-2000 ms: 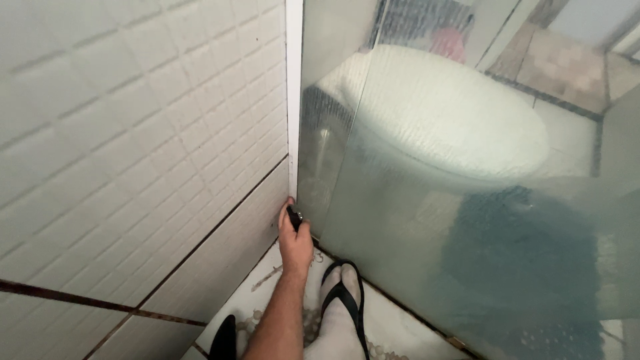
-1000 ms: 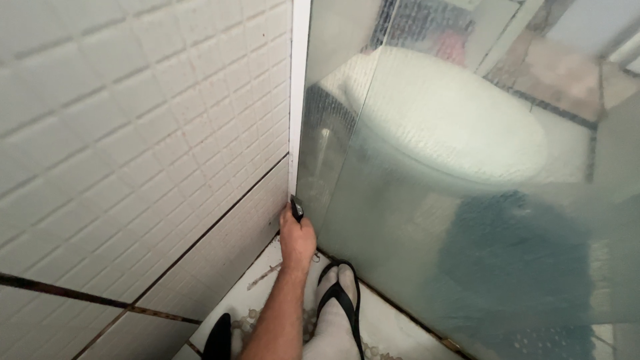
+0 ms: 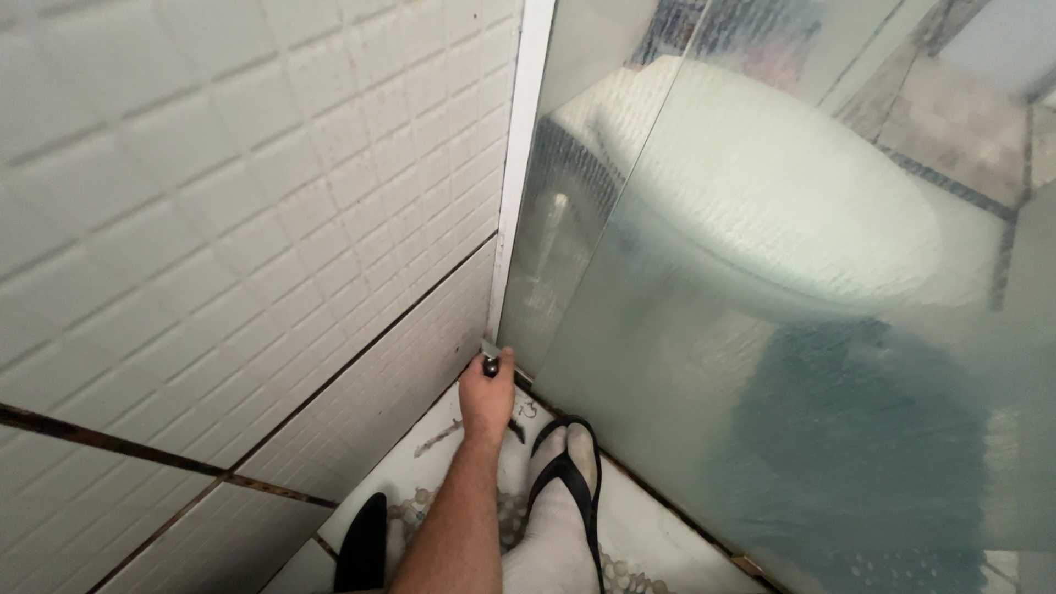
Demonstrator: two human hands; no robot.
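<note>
My left hand (image 3: 488, 388) grips a small tool (image 3: 491, 363) with a dark, shiny rounded part and a pale flat end; its exact kind cannot be told. The pale end is at the foot of a white vertical frame strip (image 3: 516, 157), where the tiled wall (image 3: 272, 214) meets the glass shower panel (image 3: 660, 363). Below the hand lies a white floor (image 3: 433, 441) with dark marks and a pebble-patterned area. My right hand is out of view.
A foot in a black flip-flop (image 3: 584, 487) stands right of my forearm, close to the glass; another black footwear tip (image 3: 363, 540) shows at left. Through the wet glass are a blurred white toilet (image 3: 792, 181) and a blue-green mat (image 3: 858, 437). Dark stained joints line the wall tiles.
My left hand has turned a little around the tool; the tool's pale end now shows beside the white strip.
</note>
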